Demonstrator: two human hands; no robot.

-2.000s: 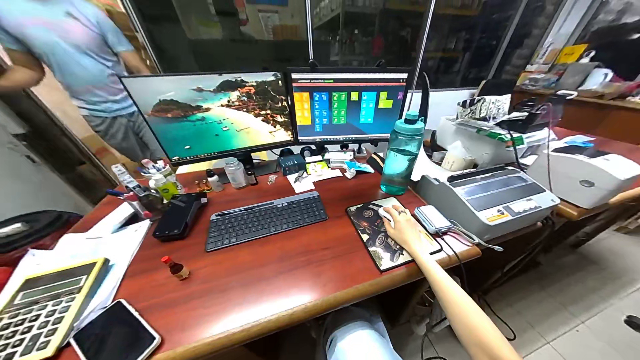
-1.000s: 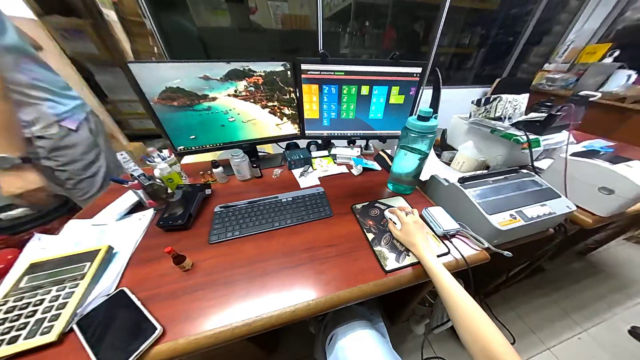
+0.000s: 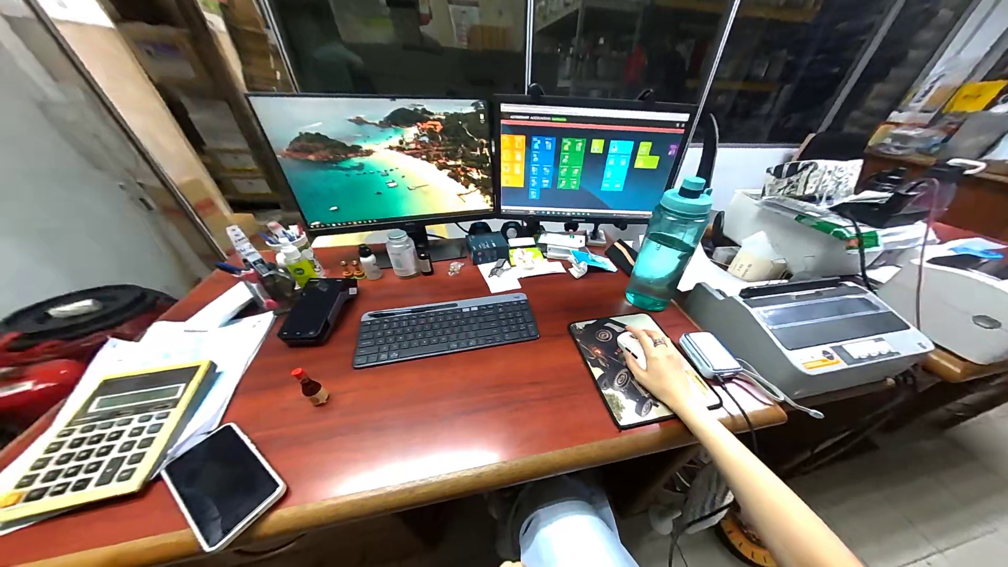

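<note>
My right hand (image 3: 660, 364) rests over a white computer mouse (image 3: 632, 346) on a printed mouse pad (image 3: 602, 378), with a ring on one finger. Left of the pad lies a black keyboard (image 3: 446, 329). Two monitors stand behind: one (image 3: 394, 161) displays a beach picture, the other (image 3: 591, 161) colored tiles. A teal water bottle (image 3: 665, 252) stands just behind the pad, and a white device with cables (image 3: 710, 354) lies to its right. Of my left hand, at most a sliver shows at the bottom edge, too little to judge.
A yellow calculator (image 3: 102, 433) on papers, a tablet (image 3: 224, 484) and a small red-capped bottle (image 3: 309, 387) occupy the left side. A card terminal (image 3: 319, 311) sits near a pen holder. On the right is a grey printer (image 3: 819, 331). The wooden desk edge (image 3: 472, 479) runs along the front.
A person in a light blue shirt, standing behind the desk at the left, has gone out of view. My right hand stays on the mouse.
</note>
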